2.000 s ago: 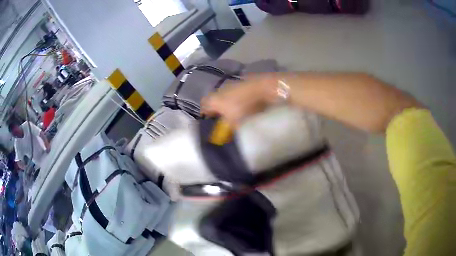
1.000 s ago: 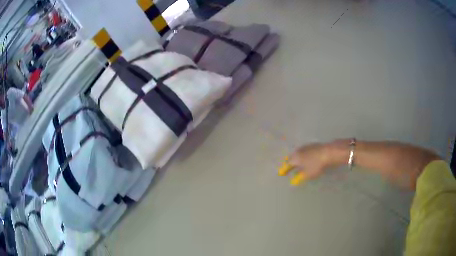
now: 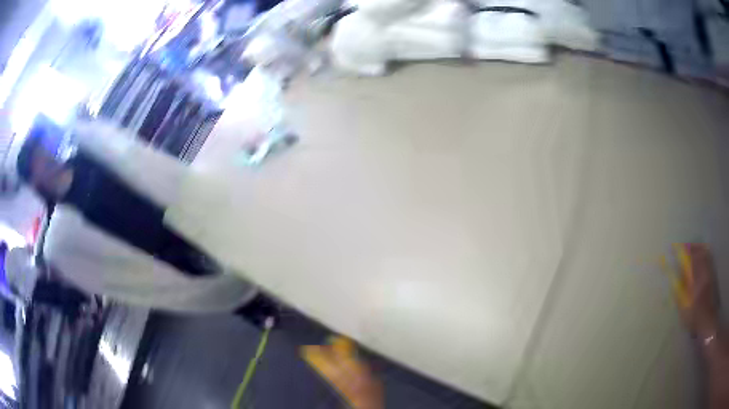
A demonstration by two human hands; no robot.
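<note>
The large beige table (image 3: 448, 192) lies in front of me. My left hand (image 3: 345, 374) is blurred at the bottom edge, by the table's near edge; its yellow-covered fingers look apart, with nothing visible in them. My right hand (image 3: 697, 291) is over the table at the far right, with yellow finger coverings and spread fingers, holding nothing visible. White strapped bundles (image 3: 507, 32) lie along the table's back edge. A grey-blue strapped bundle (image 3: 639, 32) is at the upper right.
A blurred person (image 3: 120, 200) in dark and whitish cloth stands at the table's left end. Small pale-blue and dark pieces (image 3: 270, 147) lie near that end. A yellow-green strip (image 3: 252, 366) hangs over the dark floor (image 3: 188, 351). The background left is cluttered.
The view has swung left along the table, away from the white and grey-brown bundles. My right hand left the bundle and now shows at the far right. My left hand has come into view.
</note>
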